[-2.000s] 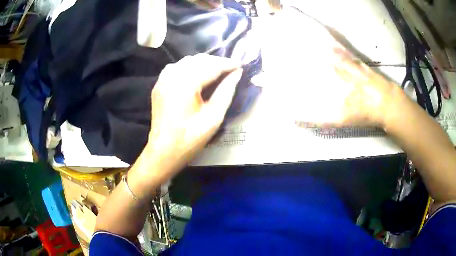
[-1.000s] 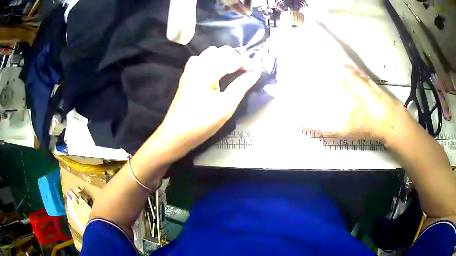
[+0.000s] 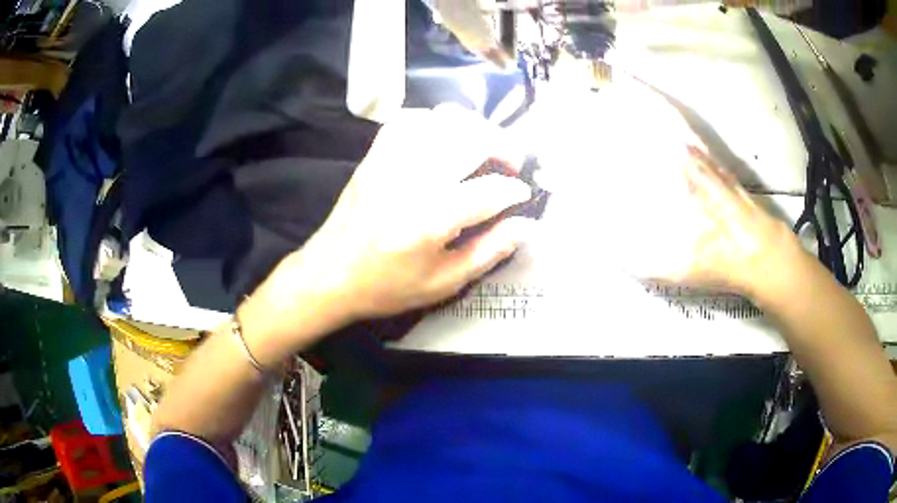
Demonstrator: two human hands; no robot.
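The dark garment (image 3: 246,128) lies bunched over the left of the white table, with a shinier bluish edge near the needle area. My left hand (image 3: 423,216) is on the garment's right edge, its thumb and fingers pinching the dark cloth just in front of the machine. My right hand (image 3: 708,216) rests flat near the table to the right of the needle area; its fingers are washed out by glare, so what they touch is hidden. The sewing machine's needle parts (image 3: 580,44) show at the top centre, partly lost in glare.
Black shears (image 3: 826,187) lie at the right, with a thin pinkish tool (image 3: 866,211) beside them. Ruler marks (image 3: 492,302) run along the table's front edge. A white bar (image 3: 377,59) stands over the garment. A blue stool (image 3: 95,390) and a red one (image 3: 87,457) are at lower left.
The view has shifted, so the machine parts show lower. My left hand's fingers have spread and moved slightly right along the cloth edge. My right hand remains beside the needle area.
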